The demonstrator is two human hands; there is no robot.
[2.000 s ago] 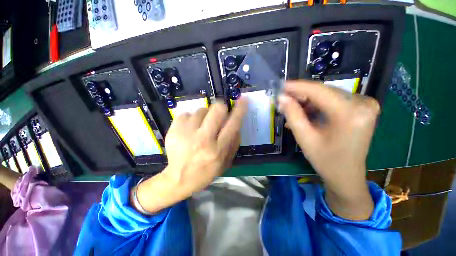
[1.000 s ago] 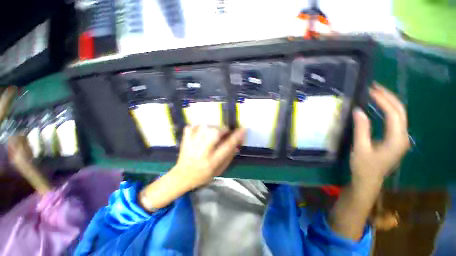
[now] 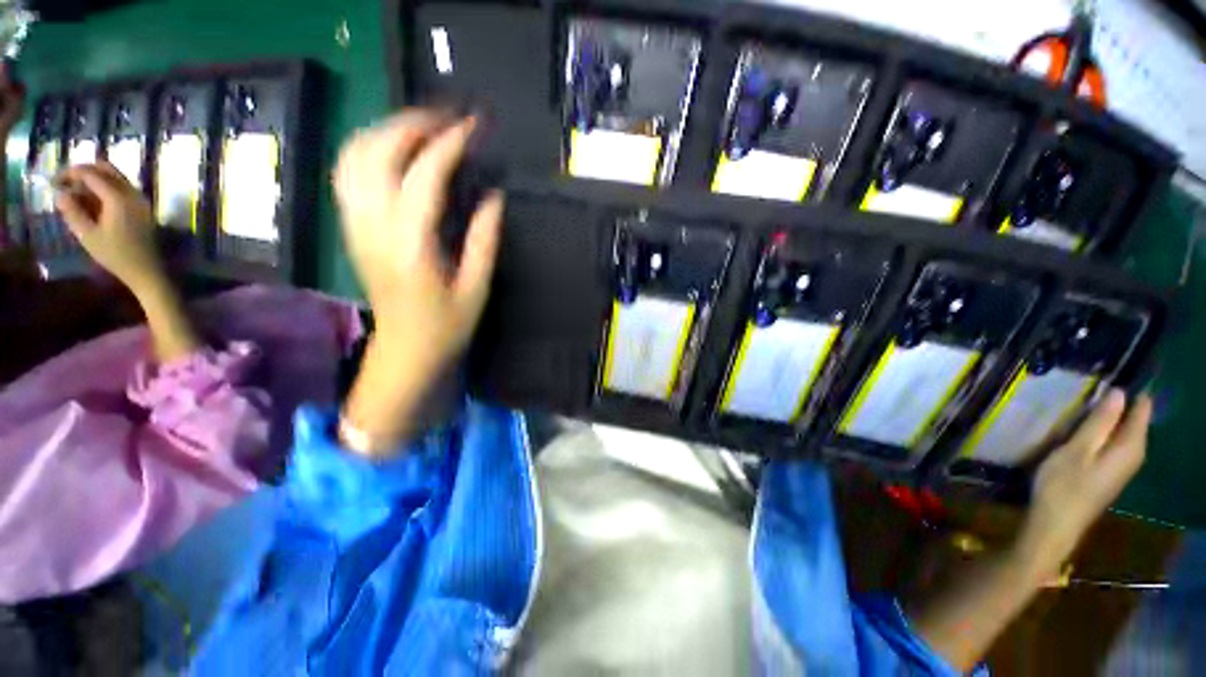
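Two black phone trays lie one behind the other. The front tray [image 3: 536, 318] holds several open-backed phones, with its leftmost slot bare. The rear tray [image 3: 496, 79] also holds several phones, with a small white mark in its left slot. A phone [image 3: 648, 347] shows a pale battery with yellow edges and dark camera modules. My left hand [image 3: 413, 225] is blurred, over the left ends of the trays, fingers apart and nothing seen in it. My right hand [image 3: 1091, 463] is at the front tray's right end, fingertips at its edge; they are blurred, so its hold is unclear.
Another tray of phones [image 3: 302, 159] is at the left, with a co-worker's hand [image 3: 113, 218] over it and a pink sleeve [image 3: 212, 397] below. Orange-handled scissors [image 3: 1058, 64] lie behind the rear tray on white paper. A green mat [image 3: 199, 37] covers the bench.
The view has swung left. A second tray of phones now shows behind the front one. My left hand has moved from the phones to the trays' left ends; my right hand is lower, by the front tray's corner.
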